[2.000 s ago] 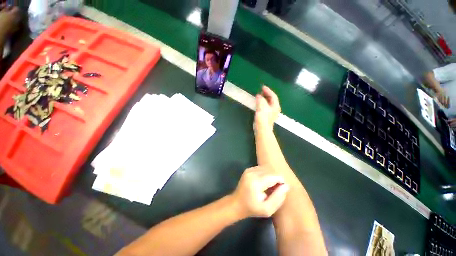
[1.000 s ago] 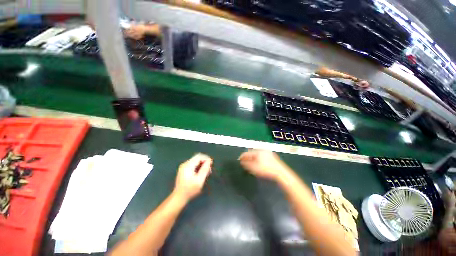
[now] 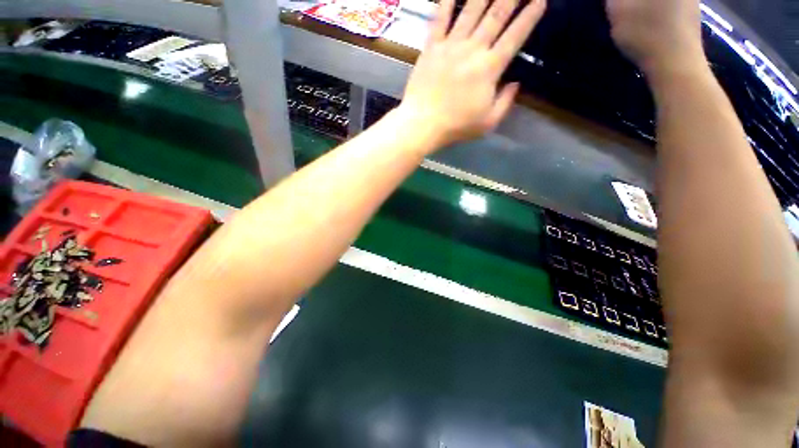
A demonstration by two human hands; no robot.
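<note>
My left hand (image 3: pixel 473 70) is raised in the upper middle, palm down with fingers spread, at the near edge of glossy black plastic (image 3: pixel 578 74) on a raised shelf. It looks empty. My right hand (image 3: pixel 653 31) is raised at the top right in front of the same black plastic. The picture's top edge cuts off its fingers, so what it holds cannot be told. My left forearm hides most of the white sheets; only a pale corner (image 3: pixel 285 324) shows beside it.
A red parts tray (image 3: pixel 166 219) with dark and gold slivers is at left, a clear bag (image 3: pixel 57 157) beyond it. A grey post (image 3: pixel 258 96) rises left of centre. A black blister tray (image 3: pixel 591 271) lies on the green belt. Tan pieces (image 3: pixel 609 429) lie at lower right.
Both hands have risen from over the bench to the shelf and moved right. My left hand has opened. The view has shifted, and the fan is out of the picture.
</note>
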